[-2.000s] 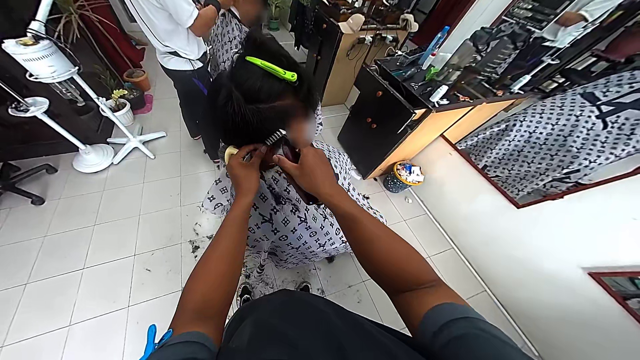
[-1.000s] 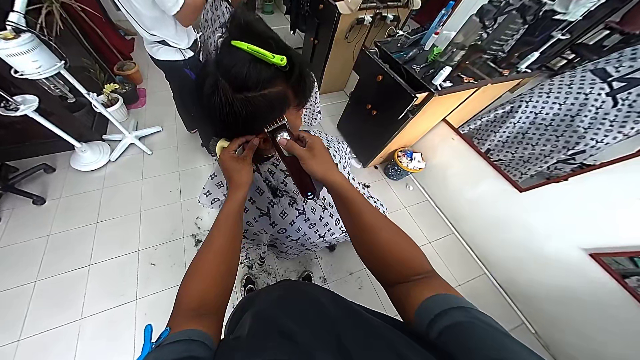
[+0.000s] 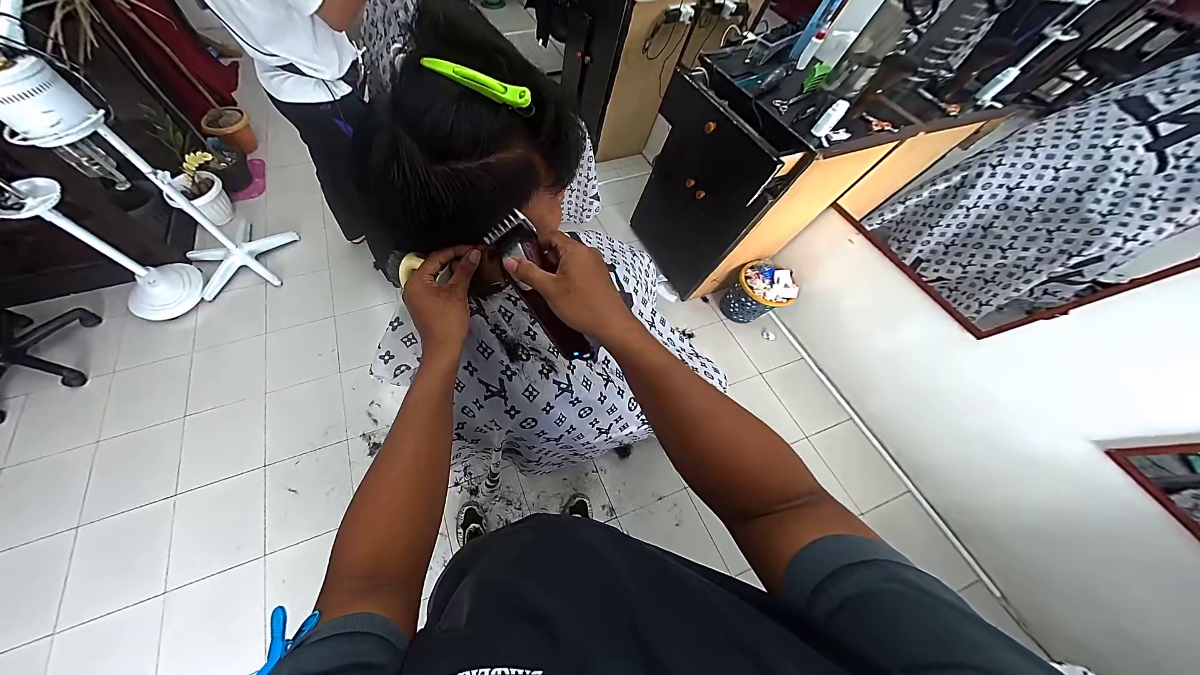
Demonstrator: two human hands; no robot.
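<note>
A person sits in front of me under a white patterned barber cape (image 3: 562,403). A bright green hair clip (image 3: 478,82) holds up part of the dark hair (image 3: 441,178). My right hand (image 3: 572,286) grips a dark red hair clipper (image 3: 553,319), whose comb guard (image 3: 509,226) touches the hair at the side of the head. My left hand (image 3: 441,295) is at the head just left of the guard, with a pale round-ended item (image 3: 409,269), perhaps a brush, held in it. Its fingertips meet near the ear area, partly hidden.
Another person in a white shirt (image 3: 291,47) stands behind at left. White wheeled salon lamps (image 3: 244,258) are on the left. A black cabinet (image 3: 703,187) with tools on top, a waste basket (image 3: 750,298) and a red-framed mirror (image 3: 1031,216) are on the right. Cut hair lies on the tiles.
The clipper, angled and largely covered by my right hand two seconds ago, now shows its body pointing down to the right. The seated person's head appears slightly turned. Both hands stay beside the head.
</note>
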